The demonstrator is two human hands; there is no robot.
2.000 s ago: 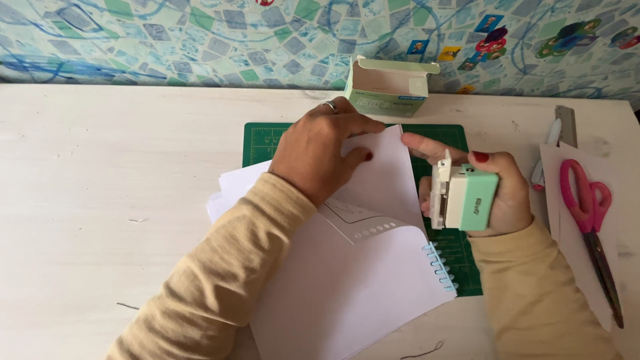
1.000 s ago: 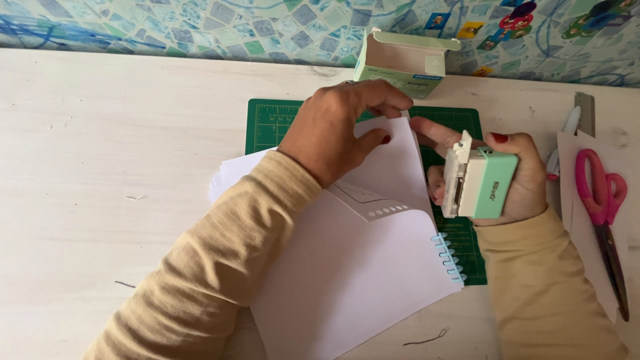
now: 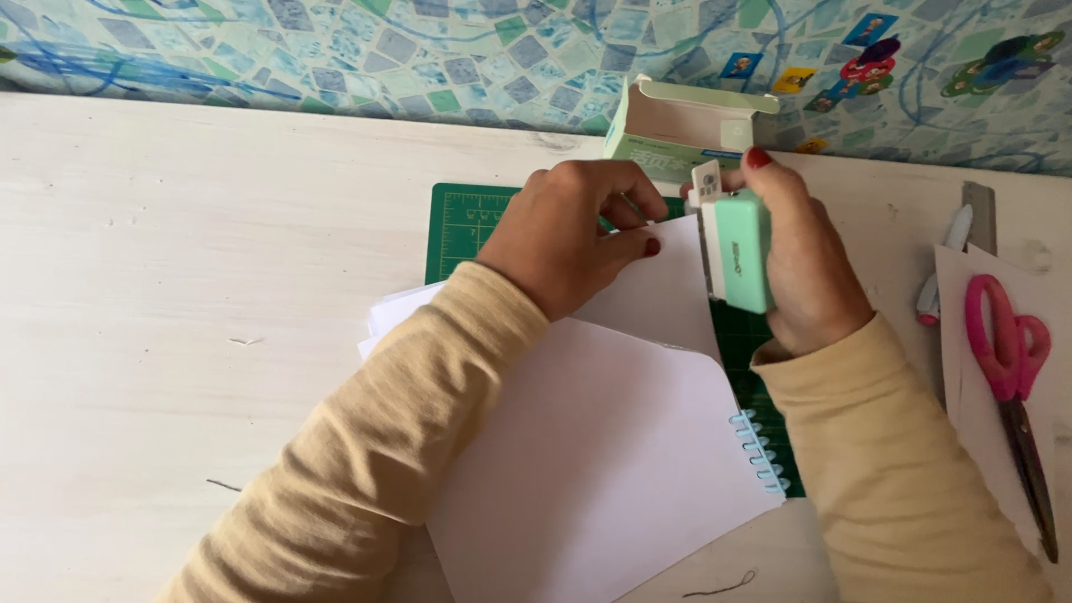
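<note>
White paper sheets (image 3: pixel 578 452) lie over a green cutting mat (image 3: pixel 456 243), with a light blue binding comb (image 3: pixel 760 452) along their right edge. My left hand (image 3: pixel 578 230) pinches the top of an upper sheet (image 3: pixel 662 293) between thumb and fingers. In my right hand (image 3: pixel 804 260) is a mint green and white hole punch (image 3: pixel 741 251), its white side against the right edge of that sheet near the top corner. Whether the paper sits inside its slot cannot be told. The fingers behind the punch are mostly hidden.
An opened pale green cardboard box (image 3: pixel 678 151) stands behind the mat by the patterned wall. On the right lie pink-handled scissors (image 3: pixel 1009 360) on paper pieces (image 3: pixel 955 335), a marker (image 3: pixel 946 260) and a grey ruler (image 3: pixel 981 218). Dark thread (image 3: pixel 720 590) lies near the front.
My right hand has brought the punch up and left to the sheet's edge; before, it was held apart, to the right. The folded-back sheet corner with a row of holes no longer shows.
</note>
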